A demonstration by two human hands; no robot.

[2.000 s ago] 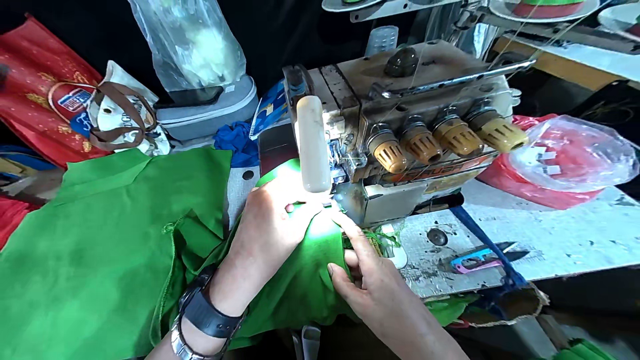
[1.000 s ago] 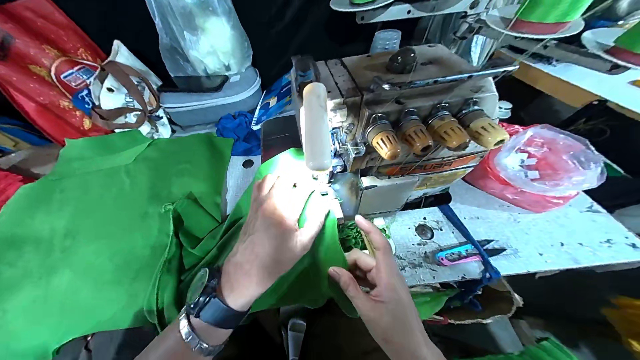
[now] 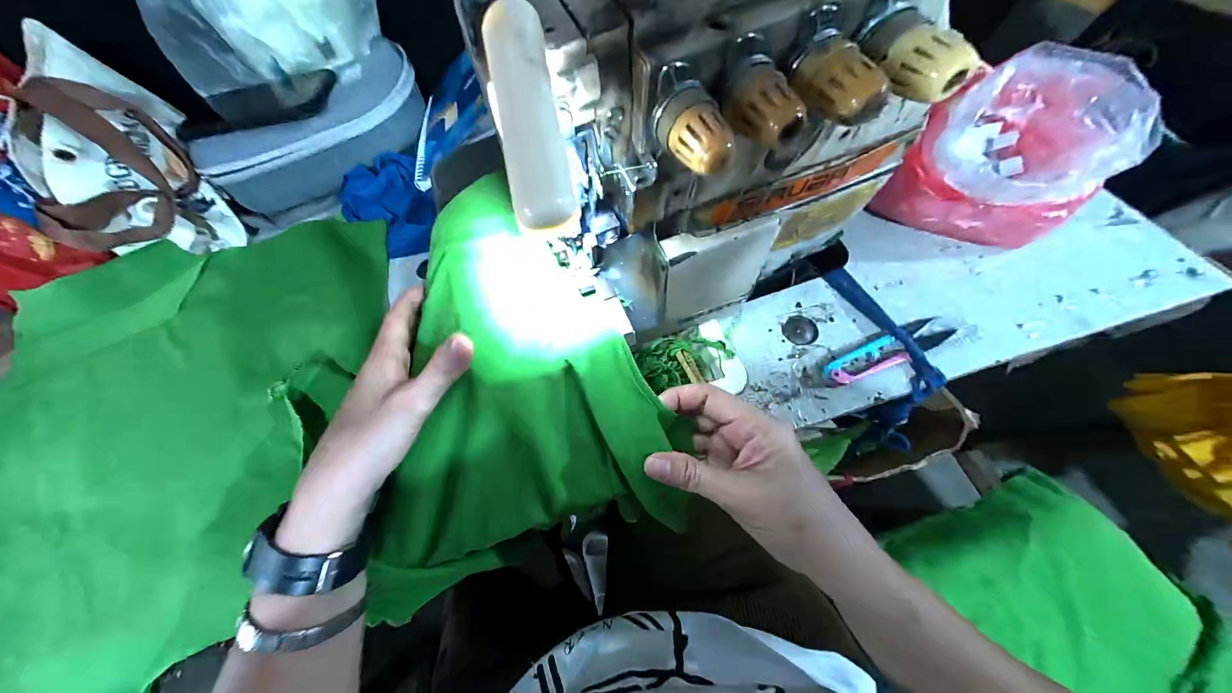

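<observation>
Green fabric (image 3: pixel 500 433) lies under the needle area of an overlock sewing machine (image 3: pixel 712 202), lit by a bright lamp spot. My left hand (image 3: pixel 385 404), wearing a dark band and a metal bracelet at the wrist, rests on the fabric's left side with thumb and fingers apart. My right hand (image 3: pixel 741 452) is at the fabric's right edge, thumb and index finger close to it; whether they pinch it I cannot tell. Another wide spread of green cloth (image 3: pixel 144 414) lies to the left of my left hand.
Thread snips (image 3: pixel 866 361) lie on the white worktable (image 3: pixel 1039 289) right of the machine, near green thread scraps (image 3: pixel 674 361). Behind stands a pink plastic bag (image 3: pixel 1020 154). Blue cloth (image 3: pixel 390 202) and a grey case (image 3: pixel 318 144) are at the back left. More green cloth (image 3: pixel 1059 568) is at lower right.
My left hand has moved back from the needle area and spread open on the fabric's left side. My right hand has moved lower along the fabric's right edge. The view has shifted closer and downward.
</observation>
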